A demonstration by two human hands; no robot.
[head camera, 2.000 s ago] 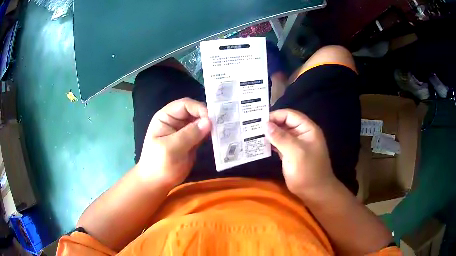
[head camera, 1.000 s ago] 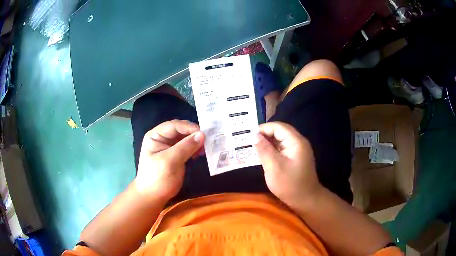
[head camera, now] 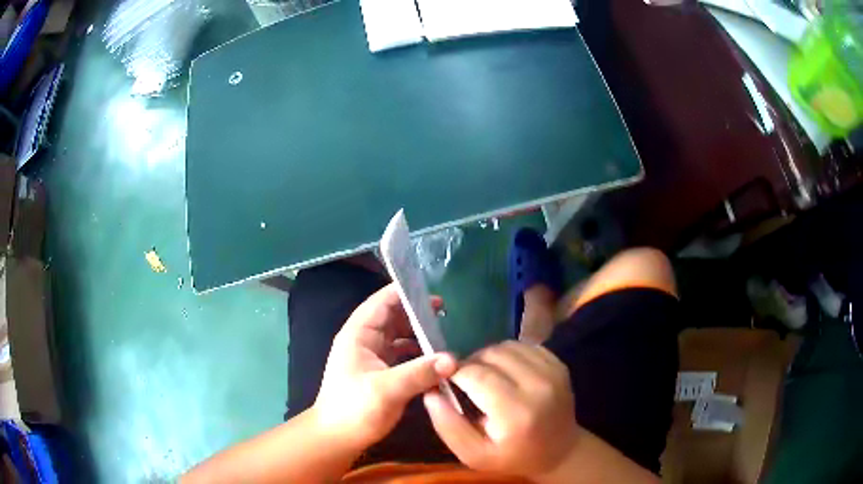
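A white folded leaflet (head camera: pixel 414 293) is held over my lap, turned nearly edge-on, with its far end pointing up towards the green table's near edge. My left hand (head camera: pixel 383 364) grips it from the left, thumb on its lower part. My right hand (head camera: pixel 511 402) pinches its near end, fingers slightly blurred. The leaflet's printed face is hardly readable at this angle. Its lowest end is partly hidden by the fingers.
The dark green table (head camera: pixel 397 142) is in front, with a narrow white pile (head camera: pixel 391 23) beside a wider white stack (head camera: pixel 497 17) at its far edge. A cardboard box (head camera: pixel 724 454) with white strips is on the floor at right. A green bottle (head camera: pixel 831 71) is at upper right.
The leaflet has turned from face-on to nearly edge-on and looks narrower. Both hands have come closer together. The view has tilted up, showing the white stacks and green bottle.
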